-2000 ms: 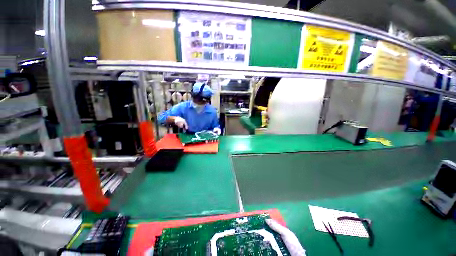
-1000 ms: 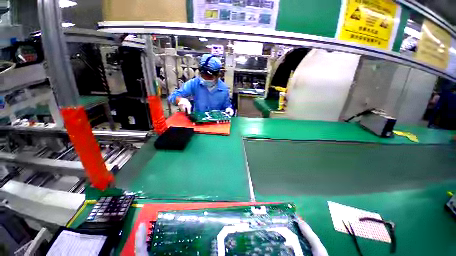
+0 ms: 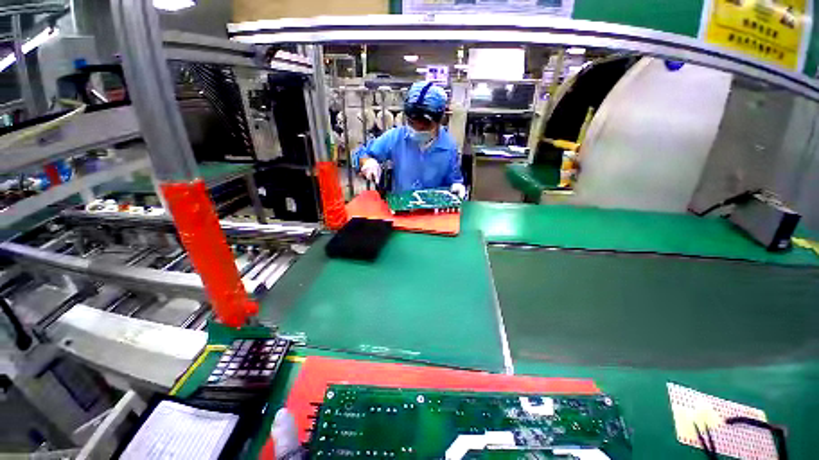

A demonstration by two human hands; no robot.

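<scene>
A large green circuit board (image 3: pixel 386 422) with a thick white band lies over a red-orange mat (image 3: pixel 449 373) at the bottom of the view, cut off by the lower edge. My left hand (image 3: pixel 286 435), in a white glove, is at the board's left edge. Only its fingers show, and its grip is hidden. My right hand is not in view. A white dotted sheet (image 3: pixel 714 409) lies at the lower right, with dark tweezers (image 3: pixel 706 440) and dark curved-handled cutters (image 3: pixel 763 426) on it.
A black calculator (image 3: pixel 251 361) and a record sheet (image 3: pixel 182 433) are at the lower left. An orange-wrapped post (image 3: pixel 208 256) stands behind them. A black pad (image 3: pixel 359 239) lies before a masked co-worker (image 3: pixel 415 162) with another board (image 3: pixel 424 200). A metal-grey box (image 3: pixel 765 220) is at far right.
The view has turned left and down, so the scene sits further right. The right hand, earlier at the board's right edge, has left the picture. The white box at right is out of view.
</scene>
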